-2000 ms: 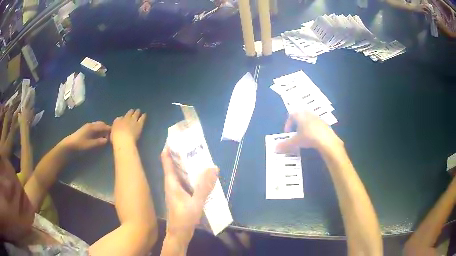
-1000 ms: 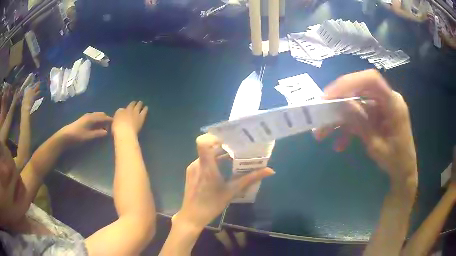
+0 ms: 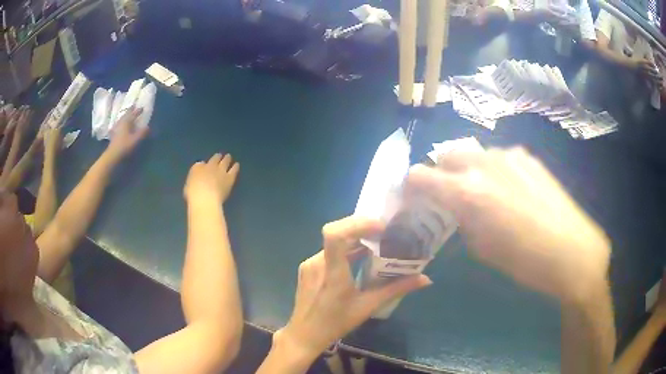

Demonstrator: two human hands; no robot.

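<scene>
My left hand (image 3: 339,288) holds a white carton (image 3: 394,269) upright near the table's front edge, its open end up. My right hand (image 3: 504,212) is over the open end, with its fingers on a bent instruction leaflet (image 3: 438,219) whose lower end is at the carton's mouth. How deep the leaflet sits is hidden. A white bagged product (image 3: 383,175) lies on the table just behind the carton. The leaflet pile in use (image 3: 456,146) shows behind my right hand, partly covered.
Two pale posts (image 3: 421,58) stand at the middle. A fanned leaflet reserve (image 3: 522,91) lies behind right. A neighbour's arms (image 3: 212,256) reach over the table at left, one hand on bagged items (image 3: 109,113). A carton (image 3: 165,78) lies near them.
My right hand has brought the leaflet from above the carton down to its open end, and the leaflet is now bent. A neighbour's hand has moved onto the bagged items at left.
</scene>
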